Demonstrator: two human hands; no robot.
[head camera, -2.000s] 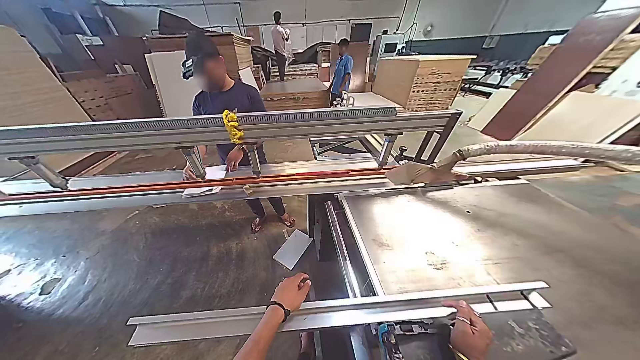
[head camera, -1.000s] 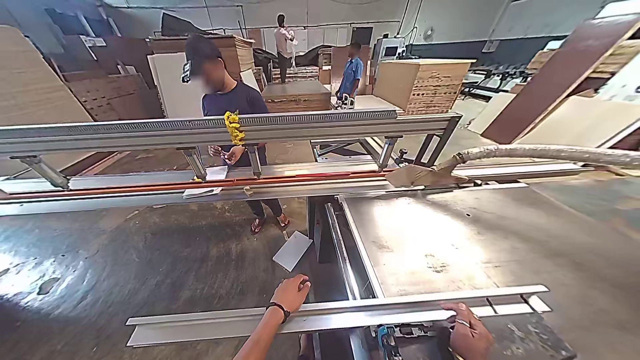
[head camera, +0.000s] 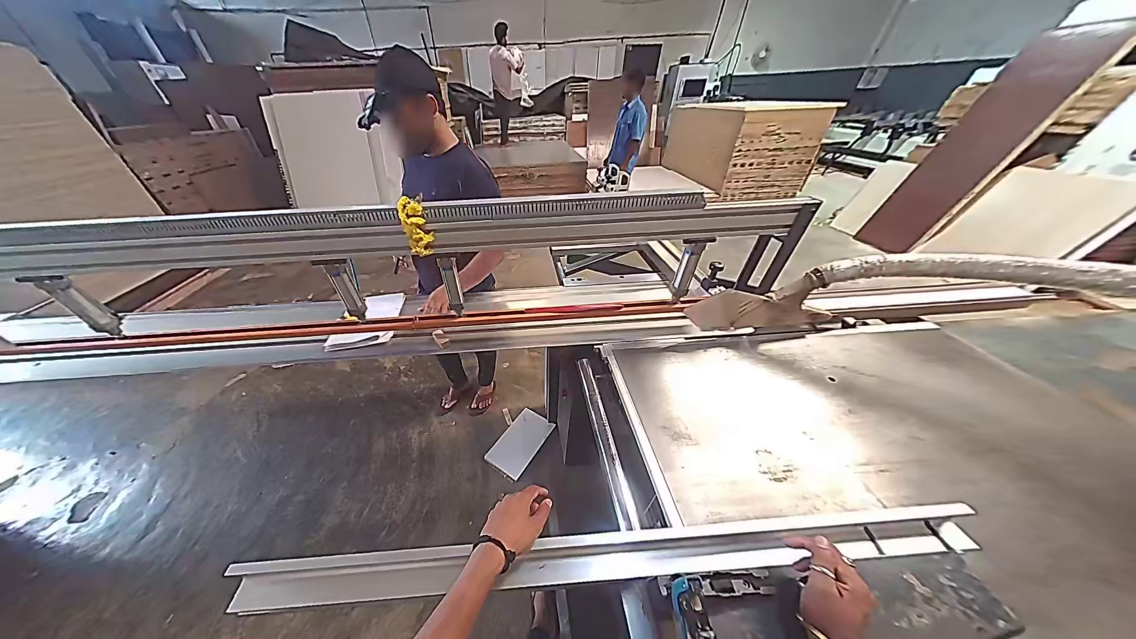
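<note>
A long metal profile (head camera: 639, 555) lies across the lower part of the view, over the near side of the machine. My left hand (head camera: 516, 519), with a dark bracelet at the wrist, rests at the profile's upper edge, its fingers loosely curled; whether it grips the profile cannot be told. At the right, my right hand (head camera: 834, 581), wearing rings, touches the profile's near edge with its fingertips. A blue and metal fitting (head camera: 688, 603) sits just below the profile, left of my right hand.
A metal table (head camera: 754, 426) stands beyond the profile. A long beam with yellow flowers (head camera: 414, 226) spans the view. Behind it stands a co-worker (head camera: 453, 177), one hand by papers (head camera: 359, 340). A white panel (head camera: 520, 444) lies below. A hose (head camera: 967, 266) runs right; two people are farther back.
The co-worker's hand, raised a second ago, is now down at the beam's base near the papers. My hands and the metal profile have stayed in place.
</note>
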